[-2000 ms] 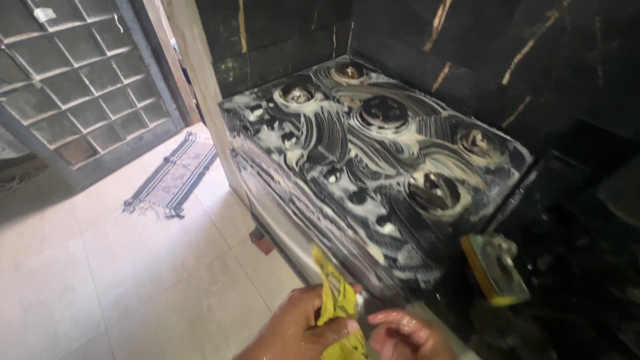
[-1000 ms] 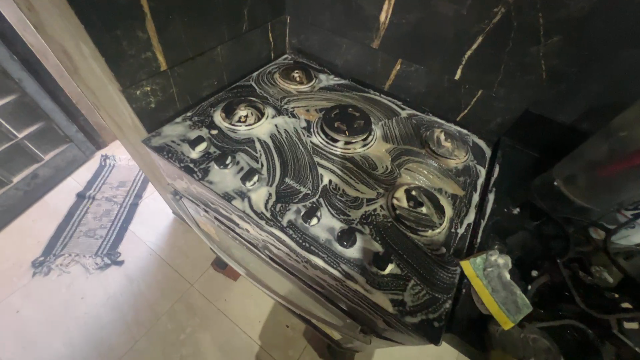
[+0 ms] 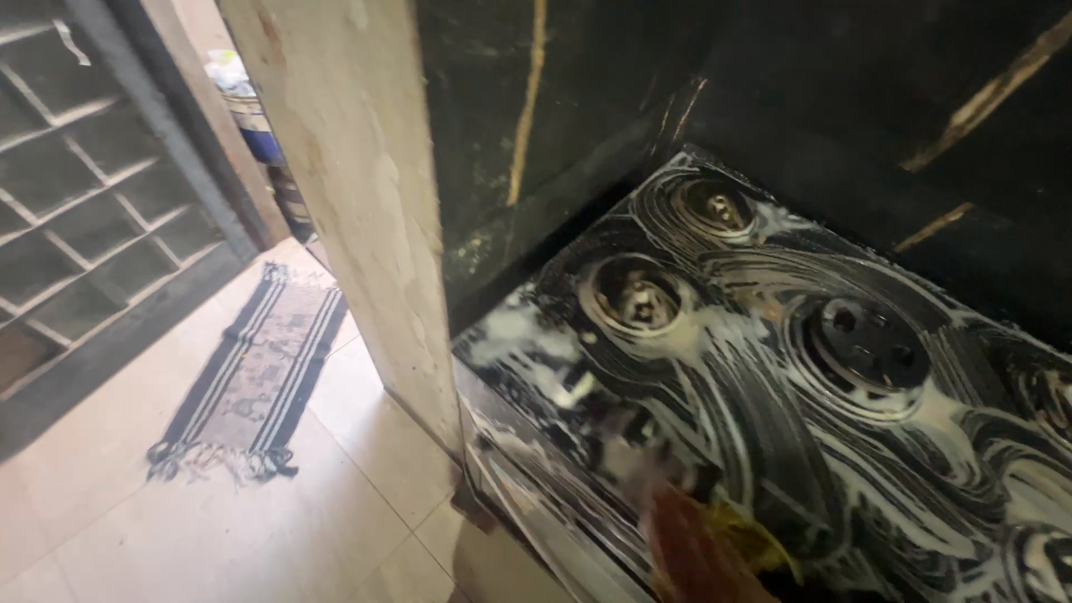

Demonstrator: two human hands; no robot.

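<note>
A black gas stovetop (image 3: 787, 444) covered with streaks of whitish foam fills the right side of the view, with several round burners set in it. What appears to be my right hand (image 3: 687, 544), blurred, reaches from the bottom edge over the front part of the stovetop. It holds a yellow cloth (image 3: 758, 544), which shows at the hand's right side. The fingertips are near the blurred control area, and the smear there hides their exact contact. Near the back corner is a small burner (image 3: 718, 209); a wide dark burner (image 3: 871, 343) lies right of the middle. My other hand is out of view.
A pale upright panel (image 3: 360, 193) stands at the stove's left side. Dark wall slabs (image 3: 796, 92) with gold veins rise behind it. On the tiled floor (image 3: 335, 502) lies a fringed striped mat (image 3: 251, 377), beside a dark grid door (image 3: 92, 193). A blue and white container (image 3: 255, 130) shows beyond the doorway.
A hand with the yellow cloth is now over the stovetop's front; one second ago no hand was visible. Two seconds ago both hands were at the bottom with the cloth. The view has swung left.
</note>
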